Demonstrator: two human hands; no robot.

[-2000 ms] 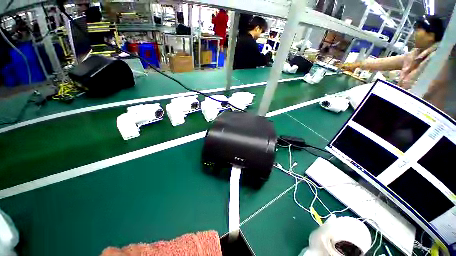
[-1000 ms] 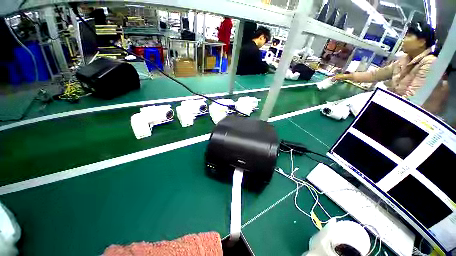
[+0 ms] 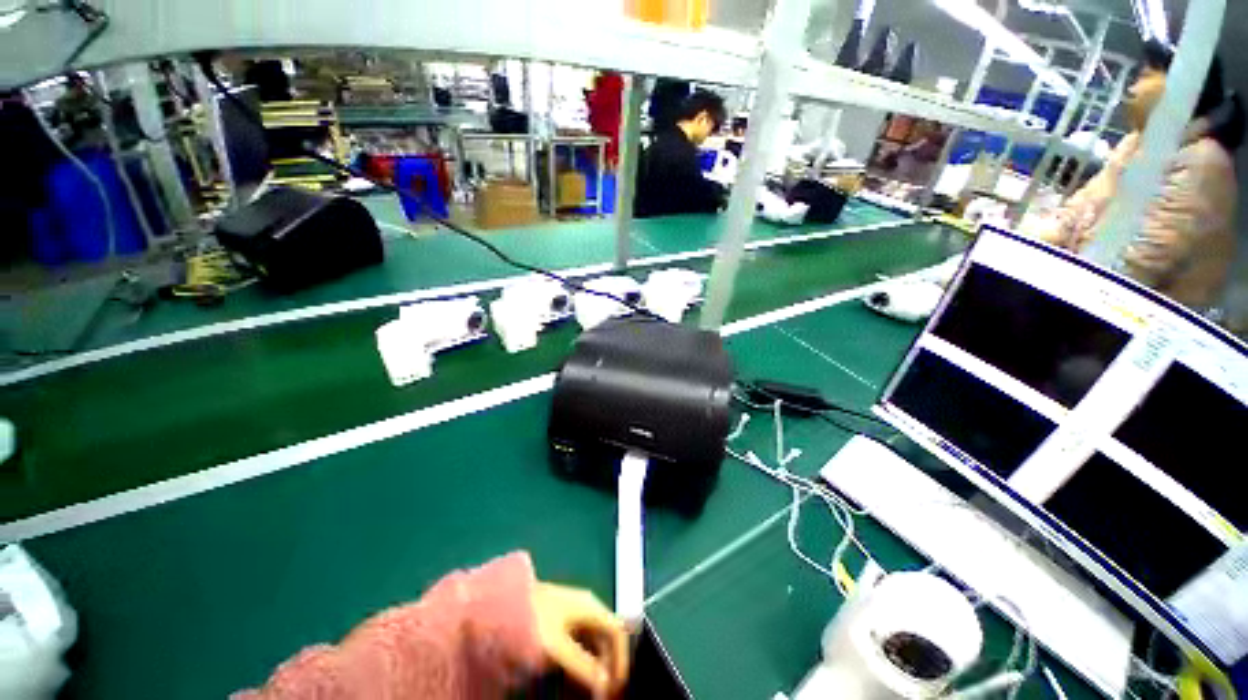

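Observation:
The black label printer (image 3: 643,397) stands on the green bench, with the white label strip (image 3: 631,533) hanging from its front. My left hand (image 3: 578,632), bare below a pink fuzzy sleeve, is at the bottom beside the strip's lower end. Its fingers are curled; whether they grip the strip I cannot tell. A white PTZ camera (image 3: 906,622) stands at the lower right, its dark lens facing down toward me. My right hand is not in view.
The monitor (image 3: 1047,410) and white keyboard (image 3: 979,554) are at right, with tangled white cables (image 3: 808,486). Several white cameras (image 3: 435,332) lie on the belt behind the printer. A white object (image 3: 30,622) is cut off at the left edge. Two people are beyond.
My left hand has come into view out of the sleeve, next to the strip. The person at right has drawn back their outstretched arm. A white piece now shows on the belt's left edge.

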